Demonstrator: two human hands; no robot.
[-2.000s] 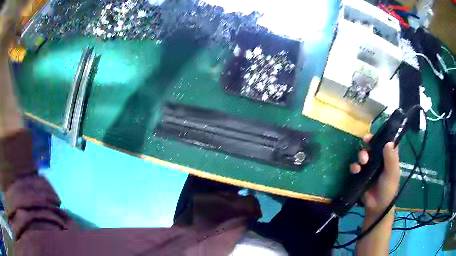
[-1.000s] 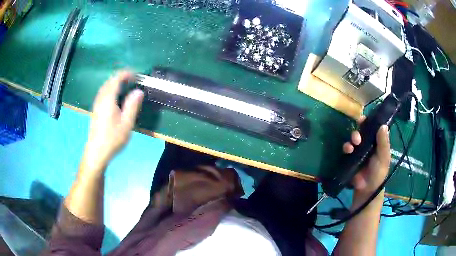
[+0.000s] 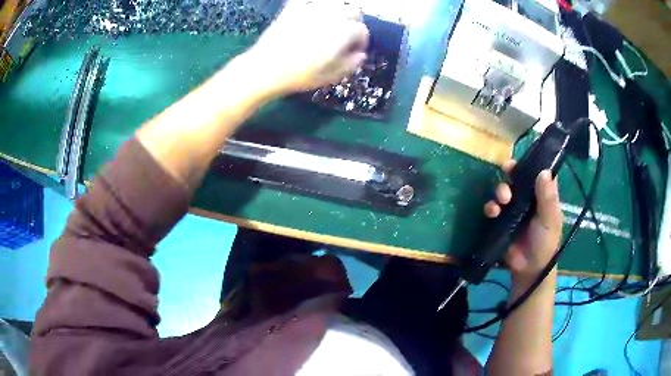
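Observation:
My left hand is over the black parts tray, its fingers bent down at the small shiny metal fittings; whether it holds one cannot be told. My right hand grips the black electric screwdriver, its thin bit pointing down and left past the bench's front edge. A pale silver strip lies in the black jig, which has a round metal feature at its right end. My left forearm hides the jig's left end.
A white screw feeder stands on a tan base right of the tray. Grey strips lie at the left. Small loose parts line the back. Black cables hang at right. A blue crate is below left.
A strip now lies in the formerly empty jig. My left hand has moved from the jig's left end up to the parts tray. My right hand still holds the screwdriver.

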